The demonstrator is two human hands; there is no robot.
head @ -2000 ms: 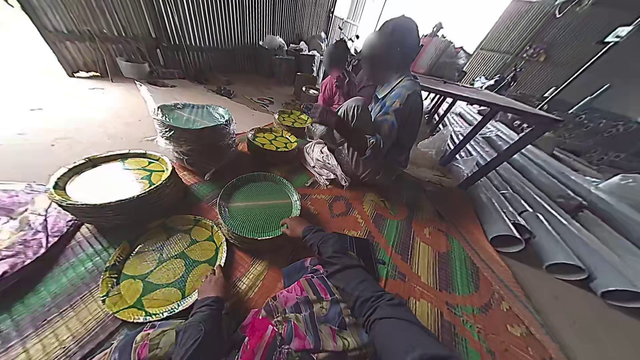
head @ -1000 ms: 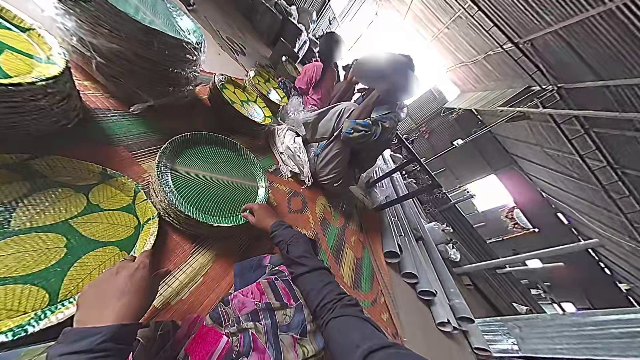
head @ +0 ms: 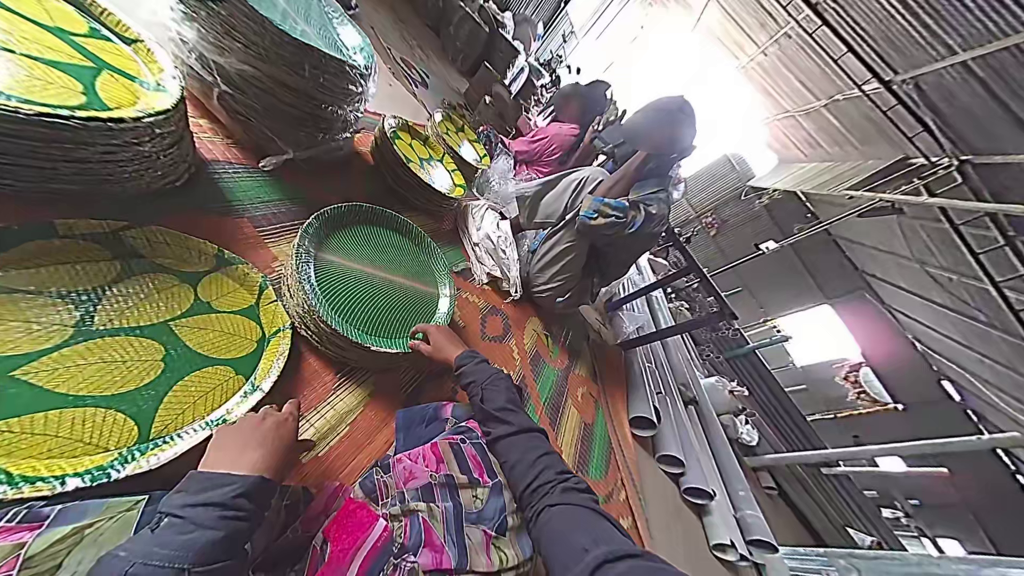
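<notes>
My right hand (head: 436, 346) has its fingers on the near right rim of the top green plate (head: 376, 276), on a round stack at the centre. Thin radiating lines and a pale midline mark that plate. My left hand (head: 254, 442) is beside the near right rim of a large round plate (head: 104, 360) with yellow leaves on green, at the left; its fingers are partly spread, and whether they touch the rim cannot be told. The underside of the large plate is hidden.
Tall plate stacks stand at upper left, one leaf-patterned (head: 88, 152), one under clear plastic (head: 280, 88). Smaller leaf-patterned stacks (head: 412, 160) lie beyond the green one. Two people sit at upper centre, near a dark-legged table (head: 672, 320). Grey pipes (head: 680, 416) lie right of the woven mat (head: 552, 360).
My left hand was at the rim of the large leaf-patterned plate and now sits slightly off it or at its edge. My right hand stays at the green plate's rim. The view has tilted strongly.
</notes>
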